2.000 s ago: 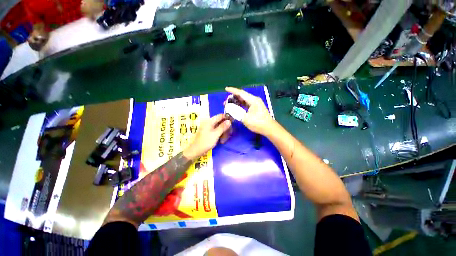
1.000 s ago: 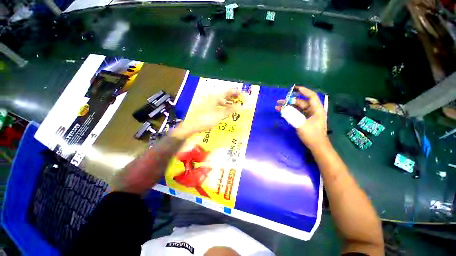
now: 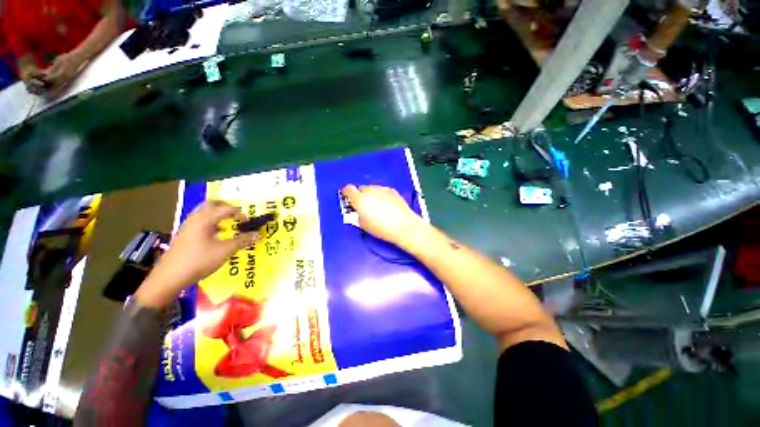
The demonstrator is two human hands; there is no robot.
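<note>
My left hand is over the yellow part of the poster, gripping a small black plastic case at its fingertips. My right hand is over the blue part, holding a small circuit board with a pale underside, partly hidden by the fingers. A thin black cord trails below the right hand on the blue area. More black cases lie piled on the brown part of the poster, partly covered by my left hand and wrist.
Two loose green boards and a white-topped part lie right of the poster, near a blue-handled item. A grey post stands beyond. Black parts with cords lie on the green line. A person in red is at upper left.
My left hand moved away from the right hand, towards the case pile, and now holds a black case. My right hand still holds the board. The camera view has shifted.
</note>
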